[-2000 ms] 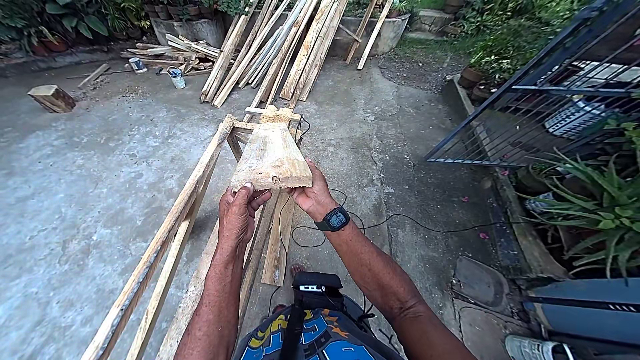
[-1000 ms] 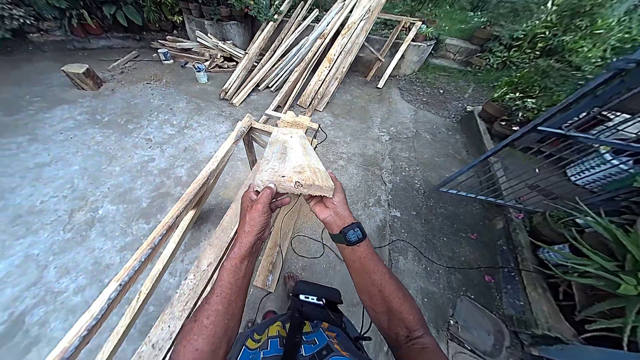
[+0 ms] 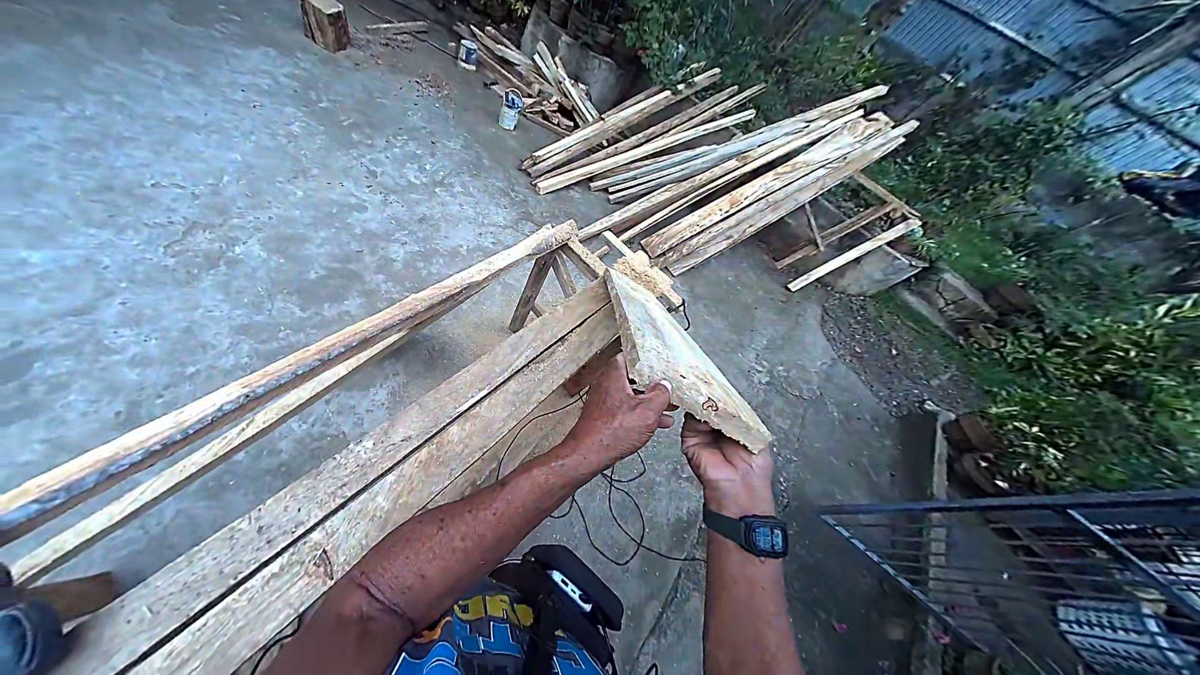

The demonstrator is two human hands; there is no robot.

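Note:
A tapered wooden board (image 3: 680, 361) with a rough sawn edge is held up in both hands near the centre. My left hand (image 3: 623, 408) pinches its near left corner, thumb on the board's edge. My right hand (image 3: 727, 459), with a watch on the wrist, grips the near right end from below. Just left of the board, long wooden planks (image 3: 375, 487) run from the lower left toward a sawdust-covered wood piece (image 3: 647, 272) at their far end. The fingertips under the board are partly hidden.
Two long poles (image 3: 309, 375) rest at the left on a wooden trestle (image 3: 539, 286). A black cord (image 3: 623, 525) lies on the concrete below my hands. Stacked lumber (image 3: 750, 178), paint cans (image 3: 511, 110) and a wood block (image 3: 325, 23) are farther off. A metal gate (image 3: 1012, 553) stands at the right.
Both hands still hold the board, which is now turned and tilted, its near edge slanting down to the right. The view has swung markedly.

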